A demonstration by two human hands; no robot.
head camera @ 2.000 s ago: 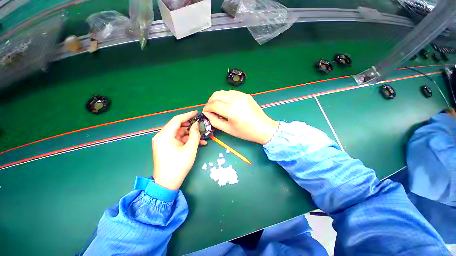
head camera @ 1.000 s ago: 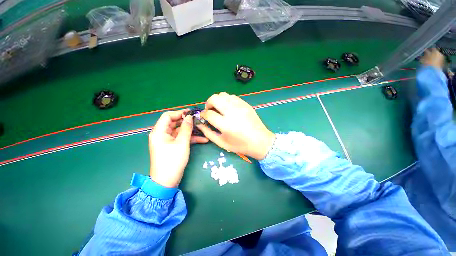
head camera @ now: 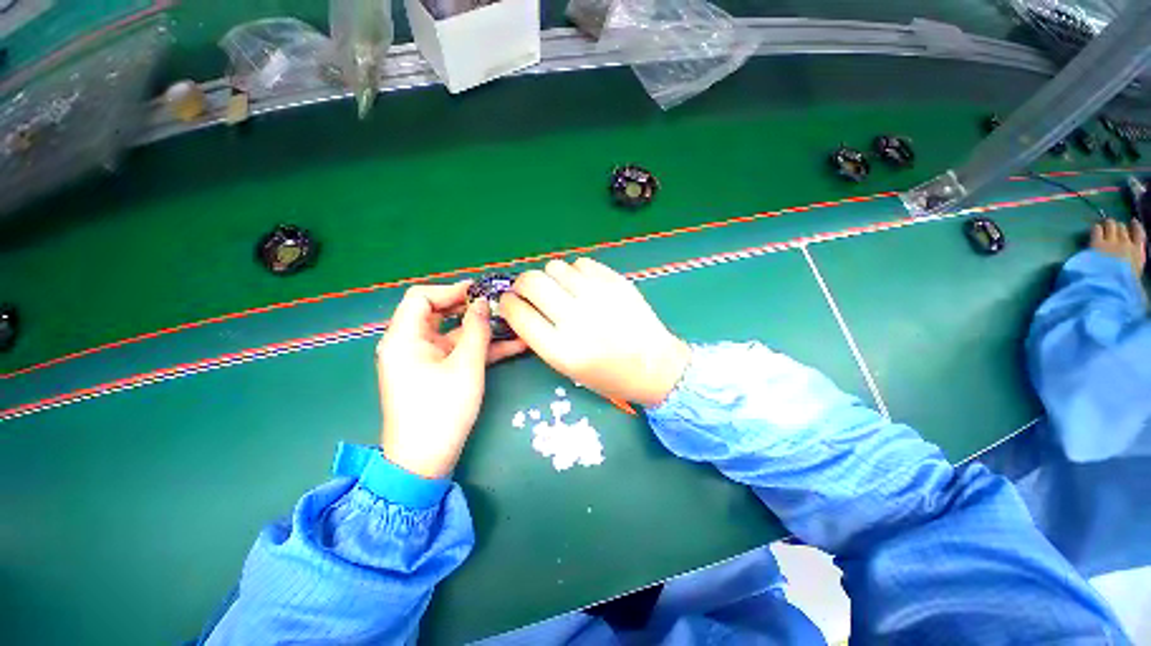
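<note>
A round black unit (head camera: 495, 293) is held above the bench edge between both hands. My left hand (head camera: 430, 366) grips its left side with thumb and fingers. My right hand (head camera: 593, 326) has its fingertips on the unit's right side and covers part of it. The tip of an orange stick (head camera: 622, 405) shows below my right hand; the rest of it is hidden. A pile of small white pieces (head camera: 567, 443) lies on the green bench below the hands, with a few loose ones at its upper left.
Black units (head camera: 288, 250) sit spaced along the green belt (head camera: 429, 189) beyond the orange line. A white box (head camera: 472, 46) and clear plastic bags (head camera: 682, 48) are on the rear rail. Another black unit (head camera: 985, 235) lies on the bench at right, near another person's sleeve (head camera: 1096, 347).
The belt units have shifted right. My right hand has turned over the held unit, covering most of the orange stick. The other person's arm reached up, then came back down.
</note>
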